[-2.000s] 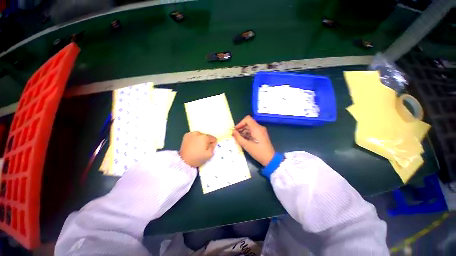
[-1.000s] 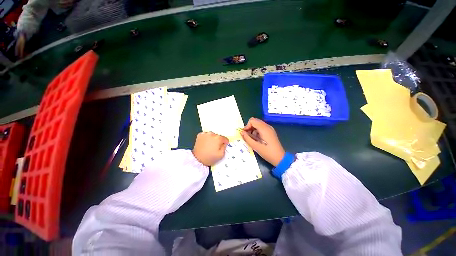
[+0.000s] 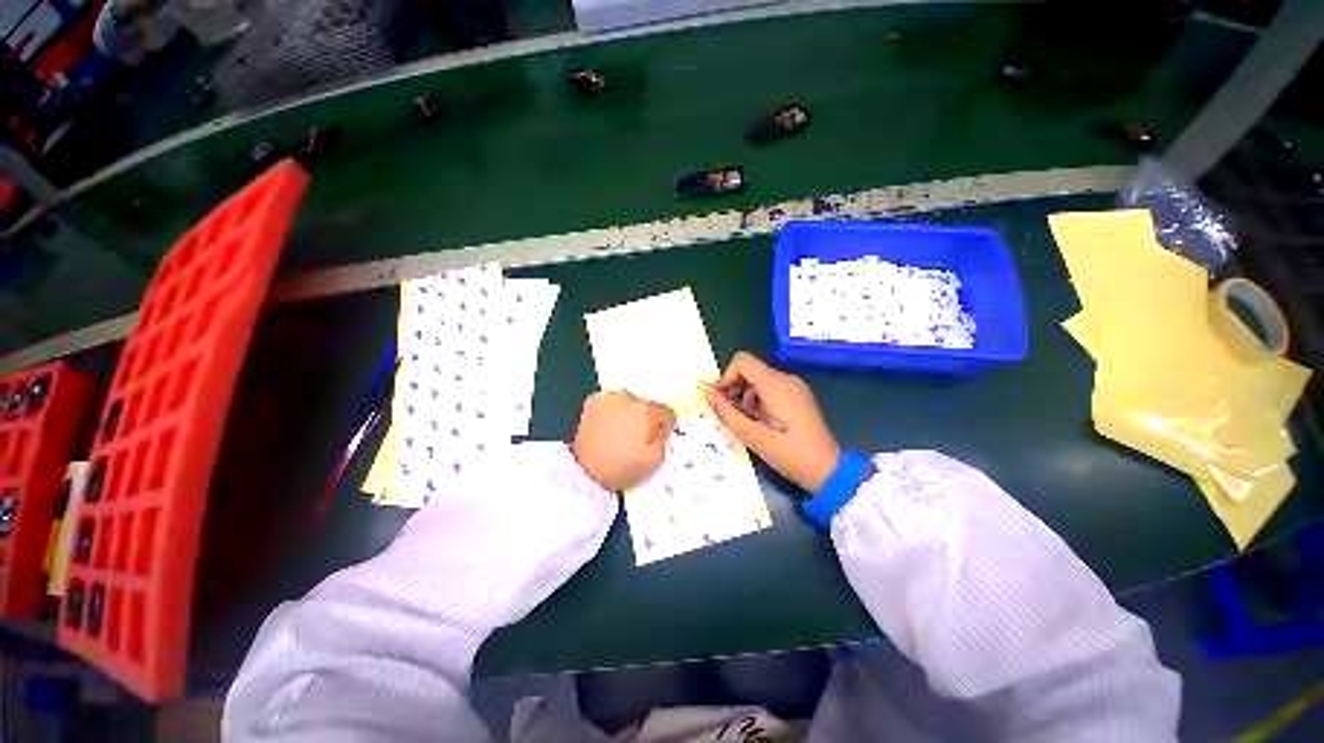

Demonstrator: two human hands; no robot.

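Observation:
The adhesive sheet [image 3: 700, 501] lies upright in front of me, pale yellow above and white with blue print below. My left hand [image 3: 624, 438] rests curled on its left edge; whether the fingers hold anything is hidden. My right hand [image 3: 780, 421] is at its right edge, shut on thin tweezers [image 3: 767, 415], whose tip is near the line between the yellow and printed parts. Any small piece at the tip is too small to tell. The blue bin [image 3: 900, 357], with a heap of small white parts [image 3: 881, 302], stands right of the sheet.
Printed spare sheets [image 3: 447, 385] lie left, beside thin sticks [image 3: 356, 436] and a propped red tray [image 3: 189, 421]. Yellow liners [image 3: 1169, 363], a tape roll [image 3: 1252, 314] and a clear bag [image 3: 1183, 218] lie right. Dark modules [image 3: 712, 182] lie on the green conveyor beyond the pale rail [image 3: 617, 232].
The view has shifted, so the bench things appear further right. Both hands stay at the sheet with little change. The person's arm across the conveyor has mostly withdrawn from the top left.

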